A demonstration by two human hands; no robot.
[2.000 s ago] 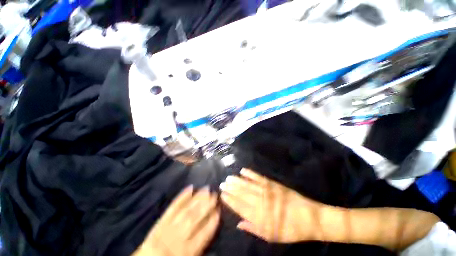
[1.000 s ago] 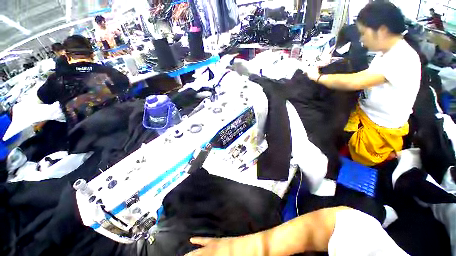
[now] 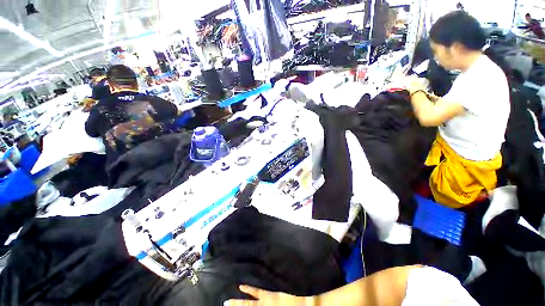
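The white sewing machine head (image 3: pixel 197 200) with a blue stripe runs from lower left up to the centre. The presser foot and needle area (image 3: pixel 190 263) is at its lower left end, over the cloth. The black garment piece (image 3: pixel 269 245) lies in front of the machine and also heaps up at its left. My right hand (image 3: pixel 263 297) lies on the black cloth at the bottom edge, partly cut off, thumb apart from the other fingers; whether it grips cloth is not clear. My left hand is out of the picture.
A purple-blue container (image 3: pixel 207 145) stands behind the machine head. A black panel (image 3: pixel 333 179) hangs over the table at its right. A blue plastic basket (image 3: pixel 439 220) is at the right. A person in white (image 3: pixel 475 113) handles dark cloth. Another person in black (image 3: pixel 128 110) sits at the back left.
The view has lifted from the needle area to the room, and my left hand has left the picture. Since the last earlier frame, the scene has shifted slightly right; my right hand remains at the bottom edge.
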